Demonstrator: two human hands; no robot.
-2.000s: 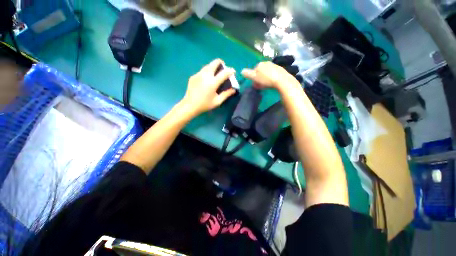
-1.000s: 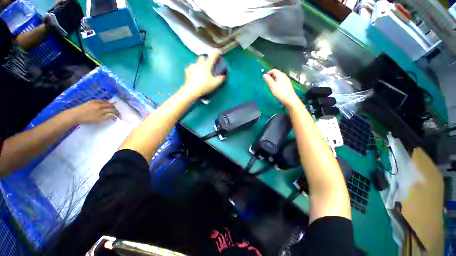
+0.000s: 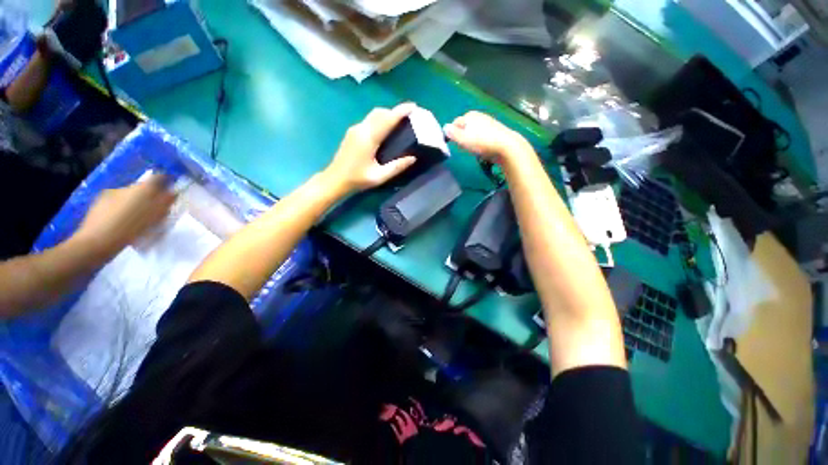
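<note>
My left hand (image 3: 370, 150) grips a dark corded unit (image 3: 398, 143) above the green bench, its pale face turned to the right. My right hand (image 3: 481, 136) is beside that pale face with fingers pinched together; whether a small piece is between them I cannot tell. A second corded unit (image 3: 419, 205) lies on the bench just below my left hand, its cord toward the bench edge. A third unit (image 3: 487, 232) lies to its right, partly beside my right forearm.
A lined blue crate (image 3: 54, 222) stands at left, with another person's hand (image 3: 127, 213) over it. A power strip (image 3: 599, 218) with black adapters, black pad grids (image 3: 649, 213) and cardboard (image 3: 772, 309) lie right. Packing sheets (image 3: 363, 32) and a blue box (image 3: 163, 54) lie beyond.
My left hand has turned the unit so its pale face shows, and my right hand has moved left, close to it. The other person's hand has moved left over the crate.
</note>
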